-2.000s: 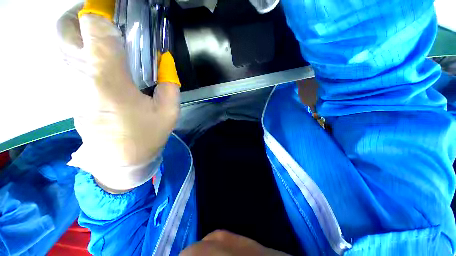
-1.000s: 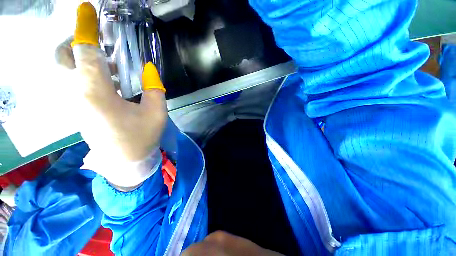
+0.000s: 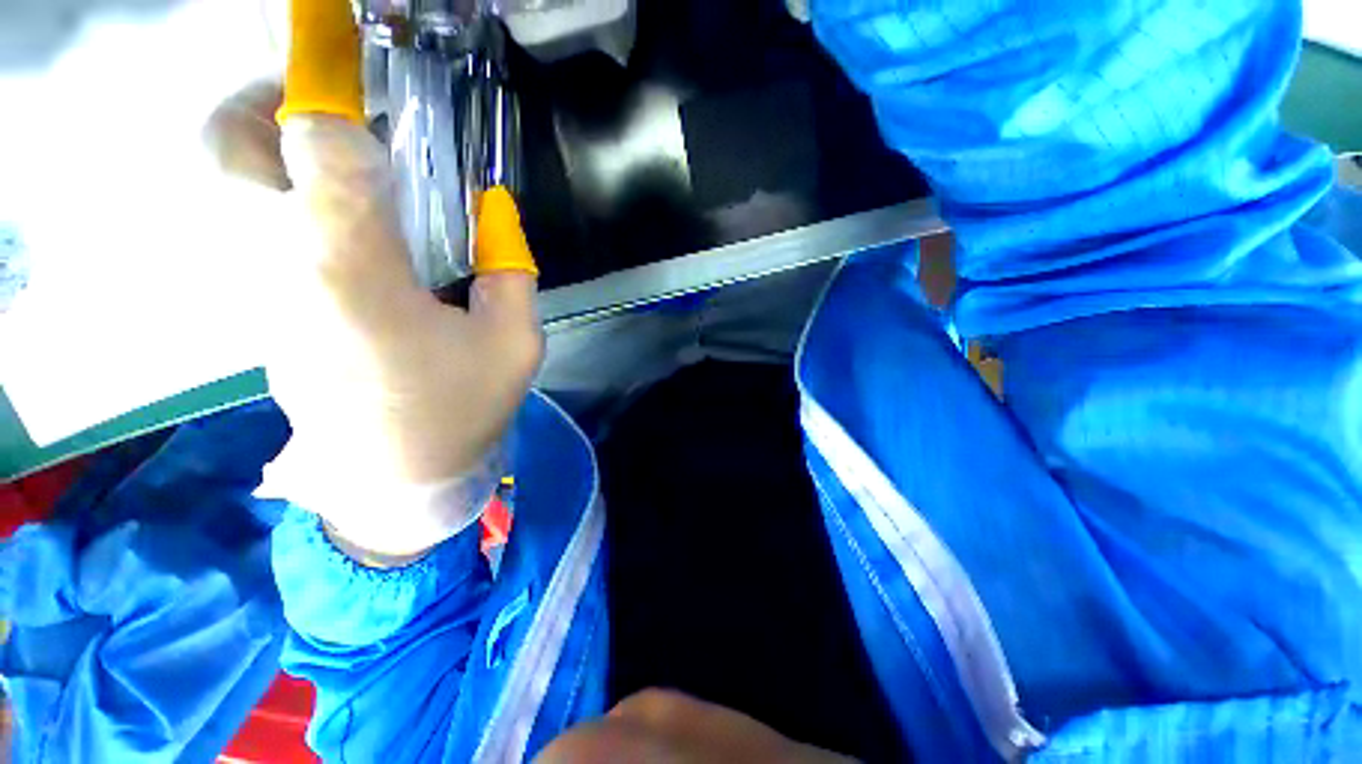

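Observation:
My left hand (image 3: 396, 336) wears a thin whitish glove with yellow-orange finger cots on the thumb and a finger. The thumb and finger lie on either side of a clear, glossy lamp body (image 3: 433, 172) and grip it. Its far part is cut off by the top edge. It lies at the left part of a black base pad (image 3: 747, 135). Part of a white fixture block (image 3: 575, 21) shows at the top edge, right of the lamp body. My right hand is out of the picture. Only my right sleeve shows, reaching past the top edge.
The metal tray rail (image 3: 747, 263) runs along the near side of the black pad. A white sheet (image 3: 135, 299) lies left on the green bench (image 3: 165, 421). Blue cloth (image 3: 135, 597) and something red (image 3: 281, 724) are at lower left. A skin-toned shape (image 3: 672, 728) shows at the bottom edge.
The view has shifted back and forth. My left hand keeps its grip on the lamp body throughout. My right sleeve stays reaching past the top edge.

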